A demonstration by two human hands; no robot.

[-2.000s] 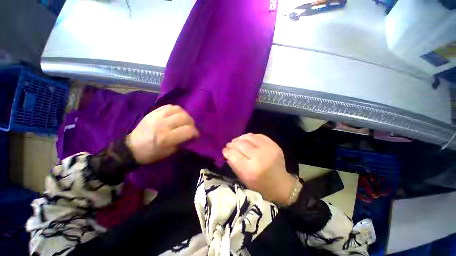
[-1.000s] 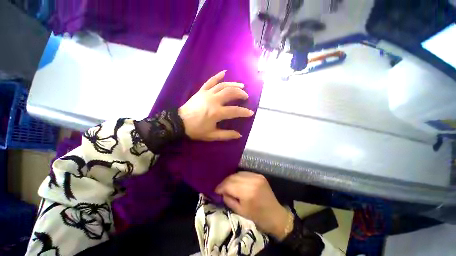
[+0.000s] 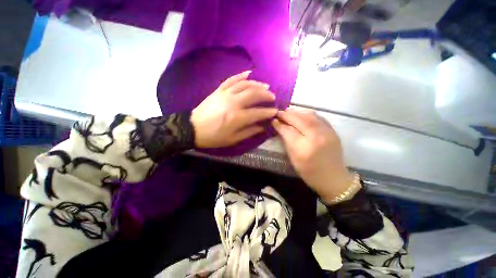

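Observation:
A purple garment panel [image 3: 217, 32] lies on the white machine table and runs up under the bright pink-white light beside the needle. Its near end is a rounded, darker opening or fold at the table's front edge. My left hand [image 3: 234, 113] lies on this near end, palm down, with the fingertips at the panel's right edge. My right hand [image 3: 310, 142] pinches the same edge between thumb and fingers, close to my left fingertips. The needle and presser foot [image 3: 296, 46] are partly lost in glare.
Purple cut pieces [image 3: 130, 13] lie at the far left of the table. An orange and blue tool [image 3: 375, 49] lies right of the needle. The grey front edge [image 3: 266, 162] has a ruler-like strip. Purple cloth [image 3: 157, 195] hangs below it. A blue crate [image 3: 22, 122] stands at left.
The panel's near end has moved up from my lap onto the table. My right hand has risen from below the table edge to beside my left fingertips.

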